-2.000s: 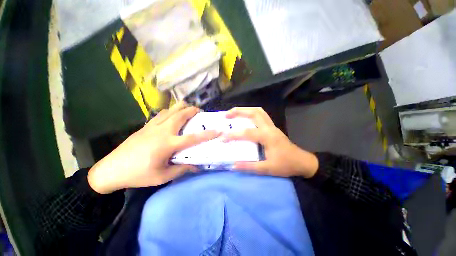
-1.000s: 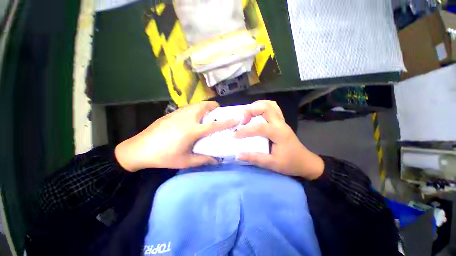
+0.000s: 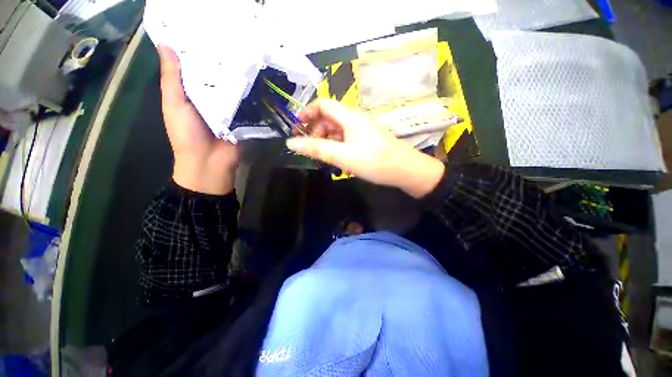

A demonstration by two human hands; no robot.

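A long white power strip housing [image 3: 214,55] is raised at the upper left, tilted, its open end with a dark inside facing me. My left hand [image 3: 193,140] holds it by its left side and underside. Thin wires [image 3: 284,99], dark, blue and yellow-green, come out of the open end. My right hand [image 3: 354,143] has its fingertips at these wires and pinches them. The padded jig [image 3: 401,88], edged with yellow-black hazard tape, lies on the green bench beyond my right hand.
White textured foam sheets [image 3: 575,103] lie on the bench at the right. A conveyor's pale edge [image 3: 92,140] runs down the left. A tape roll [image 3: 83,50] sits beyond it at the upper left. Another white surface shows at the top.
The white piece held low in both hands is now seen as a long housing raised to the upper left. My right hand has let go of its face and moved to the wires. The view has shifted left.
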